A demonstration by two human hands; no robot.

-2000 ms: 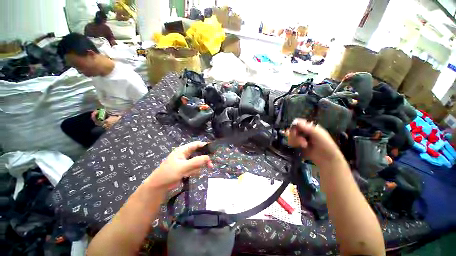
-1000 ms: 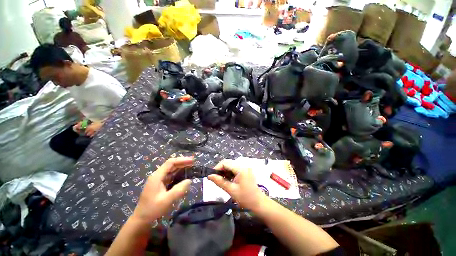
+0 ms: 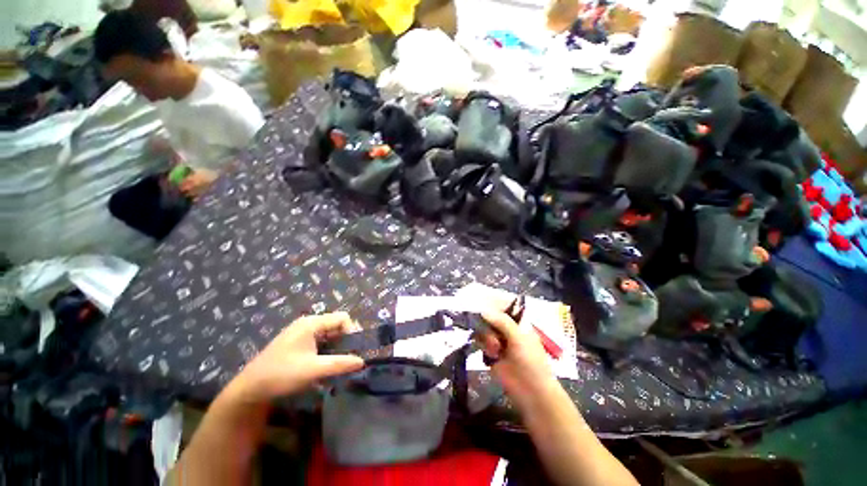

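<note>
A grey plush bag (image 3: 385,427) with a dark top edge is upright in front of me at the table's near edge, plain side showing. Its black webbing strap (image 3: 414,328) is stretched level above the bag between my hands, with a small black slider on it. My left hand (image 3: 309,356) pinches the strap's left part between thumb and fingers. My right hand (image 3: 504,332) holds the strap's right part. A thin dark pointed tool, perhaps snips, sticks up from my right hand.
Paper sheets (image 3: 563,318) and a red marker or cutter (image 3: 549,344) lie beyond my right hand. A large heap of grey bags (image 3: 656,161) covers the table's back and right. A seated person (image 3: 204,119) is at the left beside white sacks (image 3: 76,171). A loose black strap lies mid-table.
My hands have moved apart, and the strap is now drawn straight between them. My right hand has shifted right. The bag shows more fully, with red cloth below it. The view has shifted.
</note>
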